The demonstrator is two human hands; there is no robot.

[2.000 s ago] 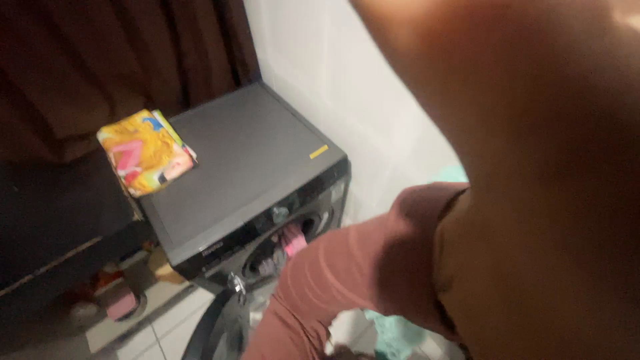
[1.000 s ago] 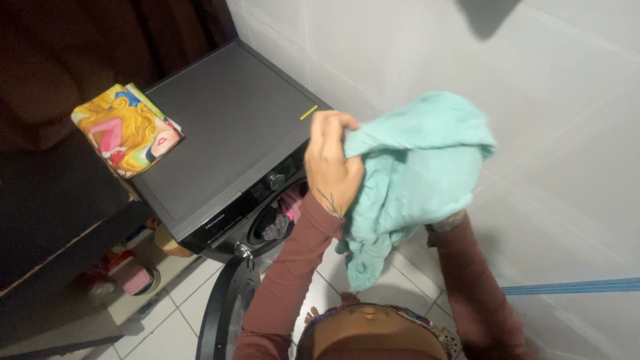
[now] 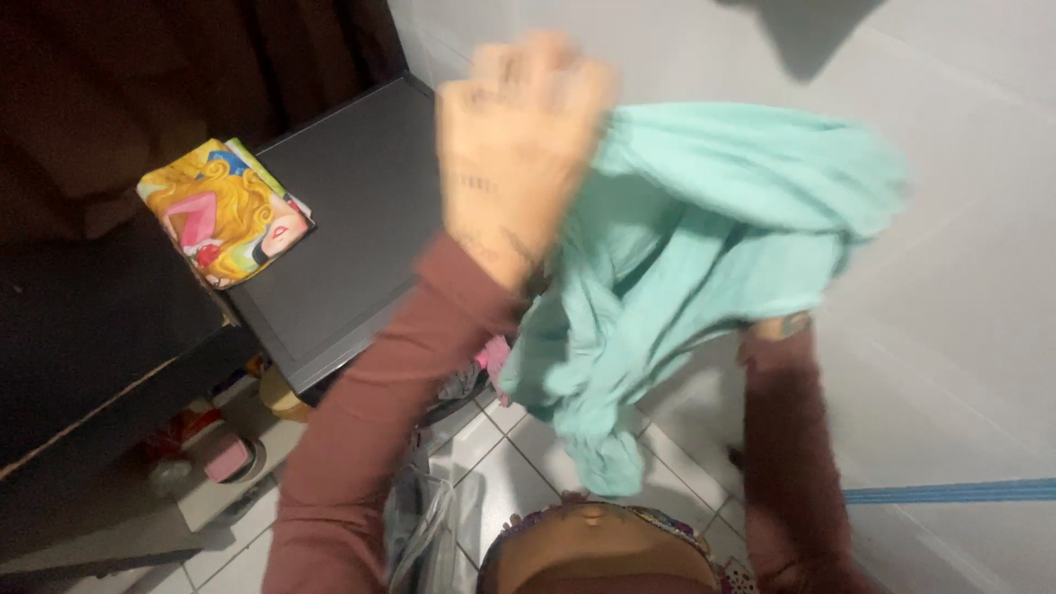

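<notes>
My left hand (image 3: 524, 148), blurred and tattooed, is raised with its fingers closed on the upper left edge of a mint-green cloth garment (image 3: 660, 247). The garment hangs bunched in front of me, its lower end dangling over the floor. My right hand is covered by the fabric; only the wrist (image 3: 780, 326) shows under the garment's right side, so its grip is hidden. Left of my left hand is the dark top of a front-loading washing machine (image 3: 346, 198), partly behind my forearm. Pink cloth (image 3: 495, 363) shows near the machine's front.
A folded cloth with a colourful cartoon print (image 3: 223, 210) lies on the machine's left edge. A low shelf (image 3: 198, 495) holds a pink item (image 3: 228, 458) and other things. A pale wall (image 3: 949, 330) with a blue strip (image 3: 949, 492) stands at the right. White tiles (image 3: 503, 478) cover the floor.
Two seconds ago my arm reached down by the machine's front. One second ago both arms were up with the mint garment; since then it has spread wider.
</notes>
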